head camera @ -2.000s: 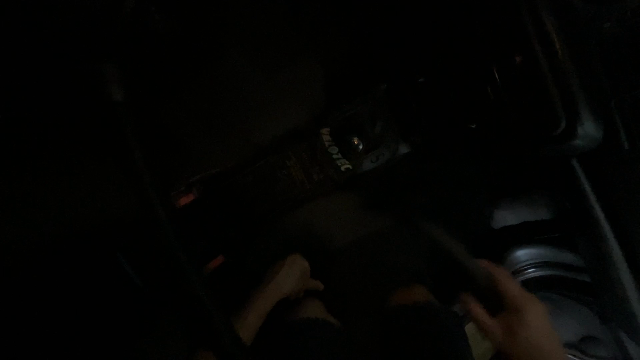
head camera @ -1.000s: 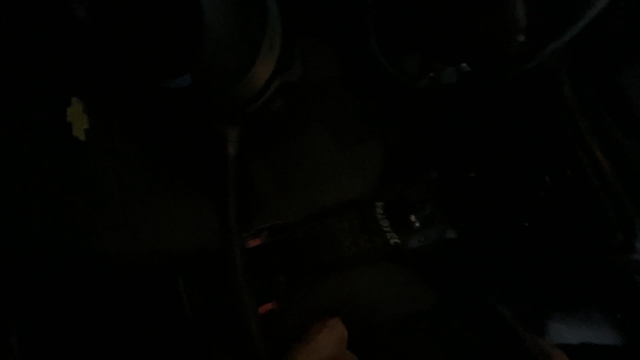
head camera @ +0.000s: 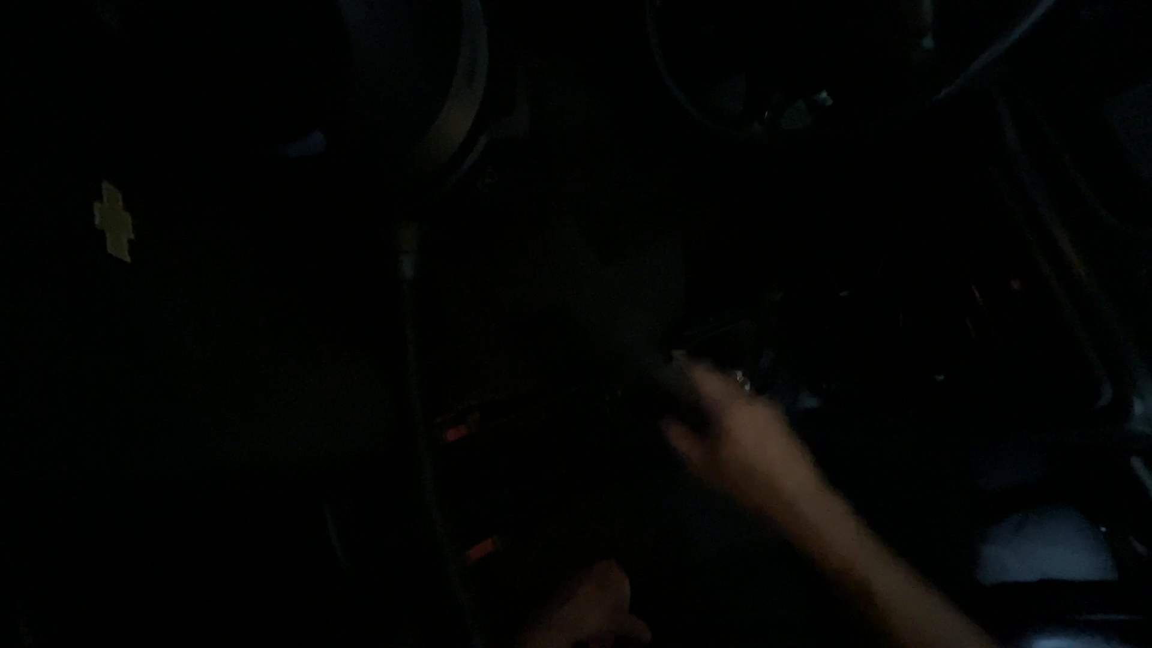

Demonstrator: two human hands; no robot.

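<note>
The view is very dark. My right hand (head camera: 738, 432) reaches in from the lower right, blurred, with its fingers closed around a dark elongated object (head camera: 666, 373); the far end of that object fades into shadow at the upper left. At the bottom edge is my left hand (head camera: 589, 607), partly cut off, its fingers curled; whether it holds anything is not visible. Left of the hands lie two small red parts (head camera: 457, 433), like seat-belt buckle buttons. Past them runs a thin dark cord or hose (head camera: 418, 396) with a paler fitting (head camera: 408, 252) at its upper end.
A yellow cross-shaped mark (head camera: 114, 222) shows at the left. A curved rim (head camera: 463, 90) stands at the upper left, and a large ring-shaped edge (head camera: 670, 85) at the upper right. Dark glossy trim (head camera: 1053, 225) and a pale patch (head camera: 1044, 544) lie at the right.
My right hand, out of view one second ago, has come in over the middle, where pale lettering showed before. The view has shifted since two seconds ago.
</note>
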